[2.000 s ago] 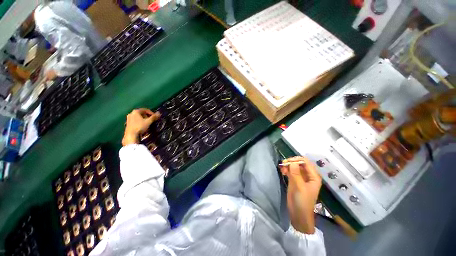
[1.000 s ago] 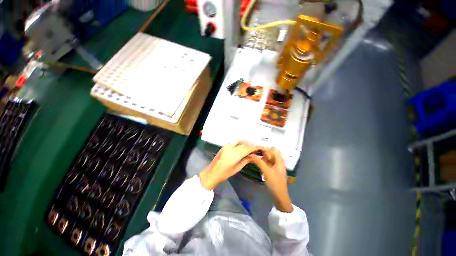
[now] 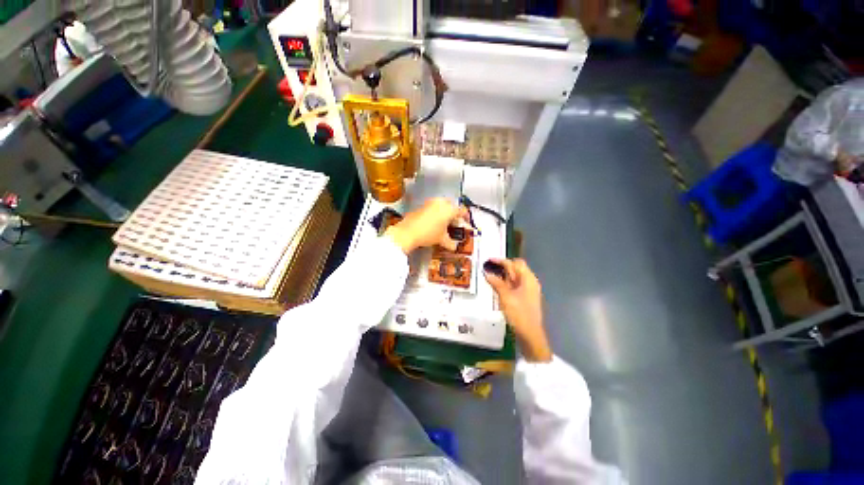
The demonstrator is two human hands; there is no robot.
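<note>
My left hand [image 3: 434, 225] is over the orange-brown fixture nests, its fingertips on a small black piece [image 3: 460, 232], probably a watch housing, at the rear nest. My right hand [image 3: 516, 285] is just right of the press base [image 3: 407, 301] and holds another small dark housing [image 3: 495, 270] between thumb and fingers. The front fixture nest [image 3: 450, 270] shows uncovered, with a dark centre. The rear nest is partly hidden by my left hand. The gold press head [image 3: 384, 156] stands behind and left of my left hand.
A stack of marked white sheets [image 3: 223, 213] lies left of the press. A black blister tray [image 3: 156, 393] is at the lower left. A controller [image 3: 301, 62] and white ribbed hose [image 3: 156, 47] are behind. A person's pale sleeve [image 3: 824, 128] shows far right.
The view has turned toward the press. My hands, together in front of the base a second ago, are now apart: the left has moved onto the nests, the right stays out at the right edge.
</note>
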